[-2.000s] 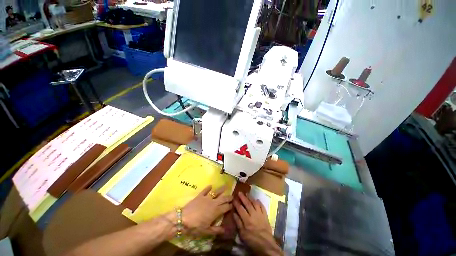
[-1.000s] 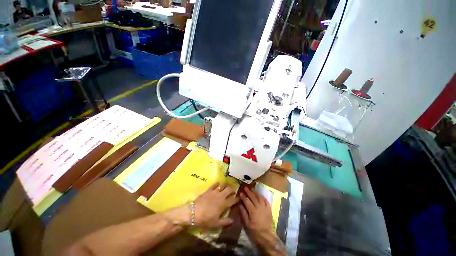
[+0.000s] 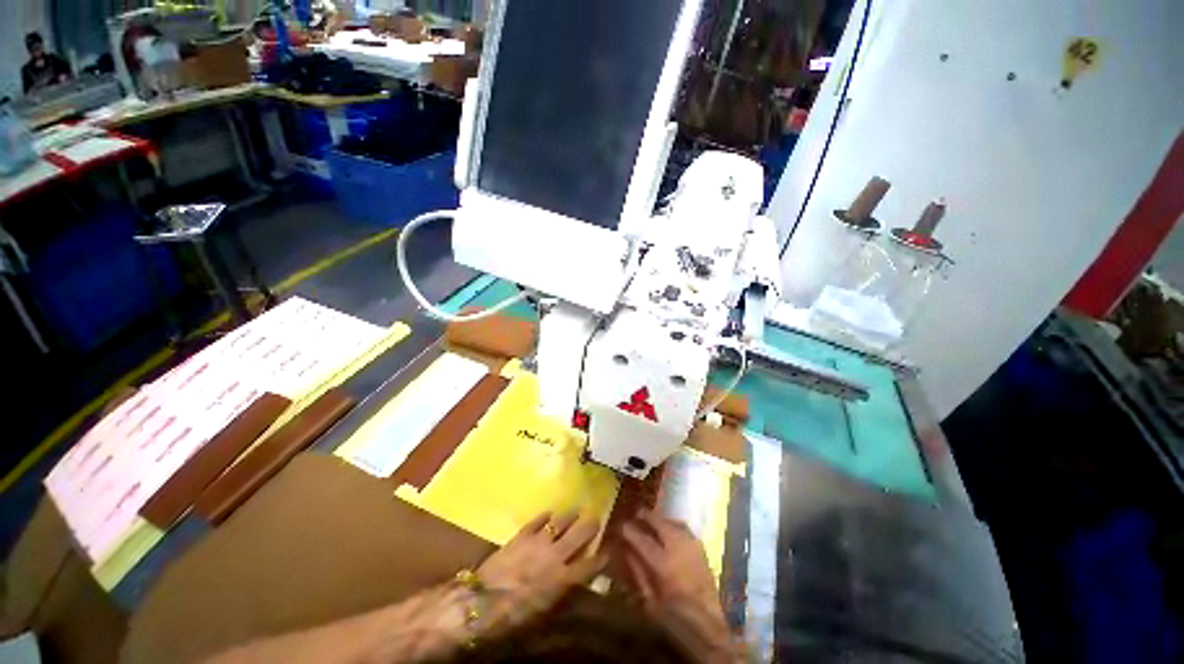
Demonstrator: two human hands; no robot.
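A yellow template [image 3: 500, 470] lies under the white sewing head [image 3: 636, 396], with a clear section and a brown strip [image 3: 448, 435] along its left. My left hand [image 3: 539, 558] rests on the template's near edge, fingers spread, holding nothing that I can see. My right hand [image 3: 669, 564] lies just right of it, fingertips on a dark brown strip [image 3: 636, 499] that runs towards the needle area. Whether the right fingers grip the strip or only press it cannot be told. A large brown panel [image 3: 299, 558] spreads to the left under my left forearm.
Two spare brown strips [image 3: 275, 454] lie on a pink-white printed sheet [image 3: 195, 415] at left. The dark control screen [image 3: 580, 104] stands above the head. A turquoise bed cover [image 3: 844, 441] is behind right. Thread cones [image 3: 867, 201] stand by the white partition.
Both hands have moved nearer to me, away from the sewing head. The template's near left edge shows further from my left forearm. The camera view has also shifted slightly.
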